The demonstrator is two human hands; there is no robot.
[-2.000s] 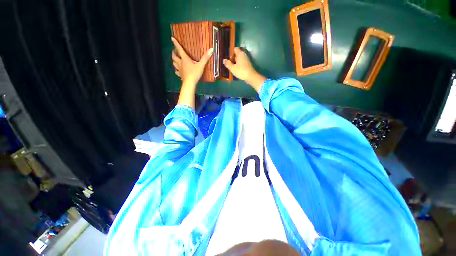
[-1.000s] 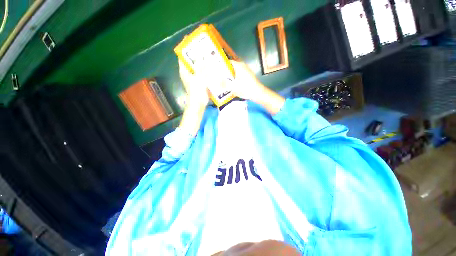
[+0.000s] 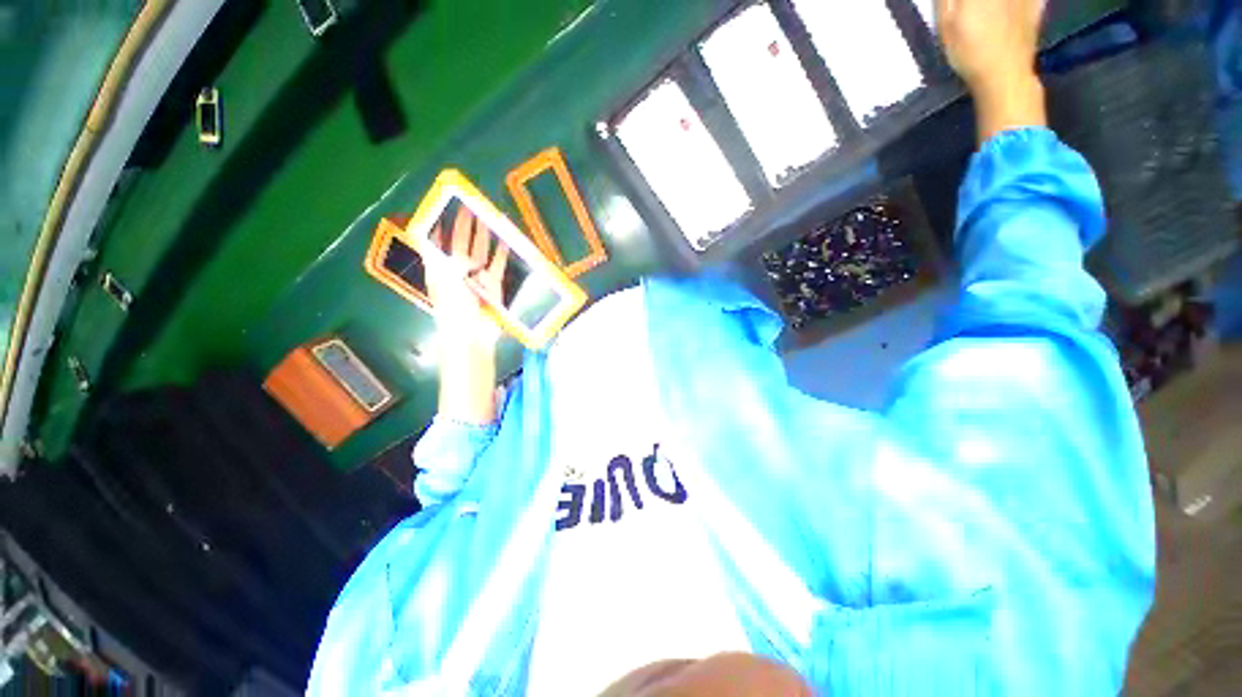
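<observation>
My left hand (image 3: 470,286) holds an orange frame jig with a white inner border (image 3: 550,324), raised and tilted above the bench. My fingers show within its window; I cannot tell if a panel is in it. My right hand (image 3: 994,38) is at the top right by the black compartment tray (image 3: 663,225), its fingertips cut off by the picture's edge, so its grip is unclear. White-faced panels (image 3: 685,161) lie in the tray pockets.
An empty orange frame (image 3: 556,211) lies behind the held jig, and another frame (image 3: 388,268) is partly hidden by it. A stack of jigs (image 3: 327,392) stands left. A box of small dark parts (image 3: 845,266) is below the tray. Black cloth (image 3: 204,504) hangs left.
The view has turned toward the tray on the right. My right hand has left the held jig and reached out to the upper right. My left hand alone keeps the jig, now tilted differently.
</observation>
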